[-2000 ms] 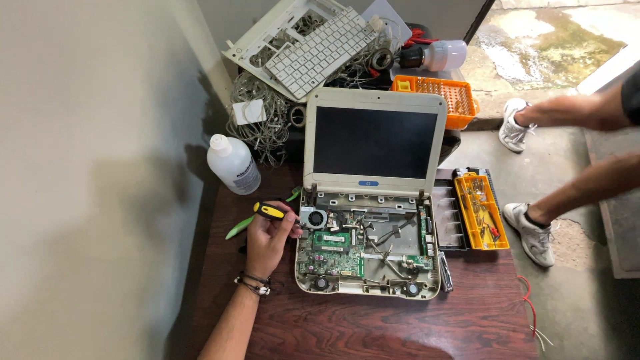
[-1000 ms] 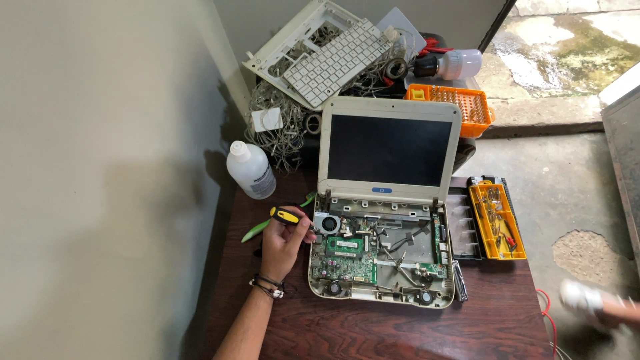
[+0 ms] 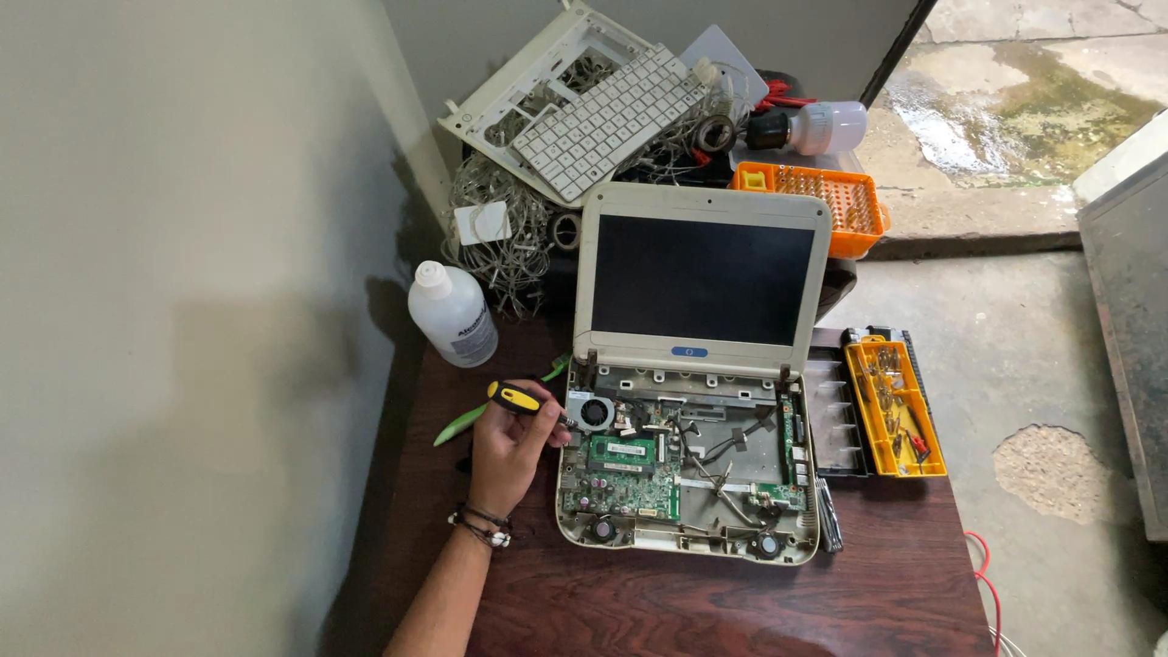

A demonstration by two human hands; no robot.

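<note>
An opened-up small laptop stands on the wooden table, its screen point(image 3: 703, 278) raised and its green circuit board point(image 3: 630, 474) bare. My left hand point(image 3: 513, 438) grips a yellow and black screwdriver point(image 3: 514, 397) beside the laptop's upper left corner. The screwdriver's shaft points right, toward the metal-cased cooling fan point(image 3: 595, 412); whether the tip touches anything is too small to tell. Cables point(image 3: 725, 447) run loose across the metal tray at the laptop's right side. A green-handled brush point(image 3: 461, 425) lies partly behind my left hand. My right hand is not in view.
A white plastic bottle point(image 3: 453, 315) stands at the left. Behind the screen lie a loose keyboard point(image 3: 610, 123), tangled wires point(image 3: 502, 205), a light bulb point(image 3: 826, 128) and an orange bit case point(image 3: 849, 205). A yellow bit tray point(image 3: 894, 411) and a folded multitool point(image 3: 829, 518) sit right of the laptop.
The other person's legs, seen at the right two seconds ago, have gone from view. My left hand stays by the fan with the screwdriver. The view has shifted somewhat.
</note>
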